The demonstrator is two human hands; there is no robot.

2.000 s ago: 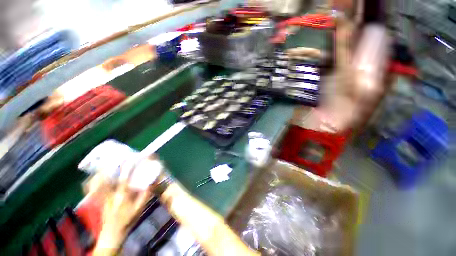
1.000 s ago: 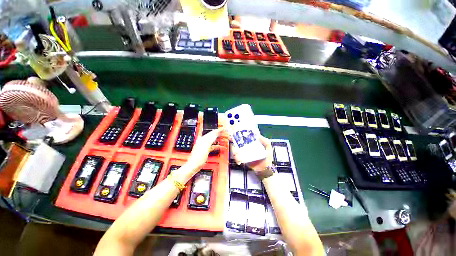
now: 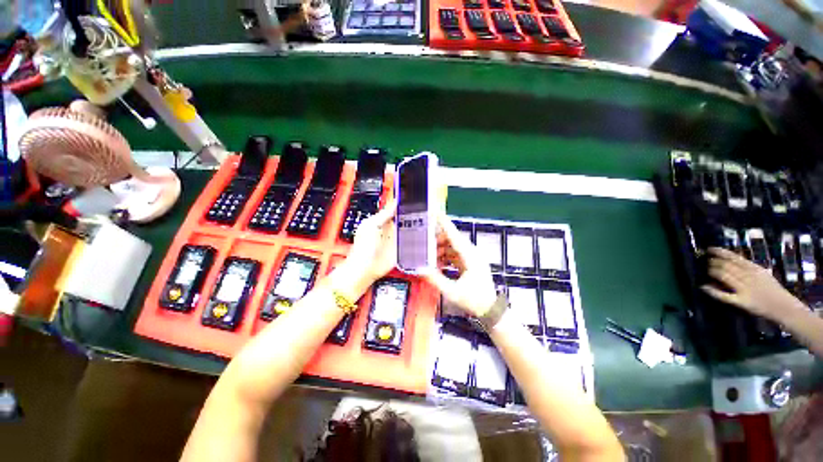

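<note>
A white-edged smartphone (image 3: 414, 217) is held upright in front of me, its lit screen towards me, dark above and grey below. My left hand (image 3: 372, 242) grips its left edge, and my right hand (image 3: 462, 278) holds its lower right edge. Below lies the red phone tray (image 3: 244, 337), with open flip phones (image 3: 295, 198) in the back row and closed flip phones (image 3: 388, 313) in the front row. My hands and the smartphone hide part of it. To its right, partly under my right arm, is the lens tray (image 3: 577, 318) with dark-framed pale rectangles.
Tweezers (image 3: 623, 332) and a white tag (image 3: 653, 347) lie right of the lens tray. Another person's hand (image 3: 742, 281) is over a black phone tray (image 3: 683, 236) at right. A pink fan (image 3: 77, 144) and white box (image 3: 110, 265) stand left. Another red tray (image 3: 505, 38) is beyond.
The smartphone has turned from its white camera side to its screen side. Another person's hand has appeared over the black tray at right. The view has shifted, so the bench things sit differently.
</note>
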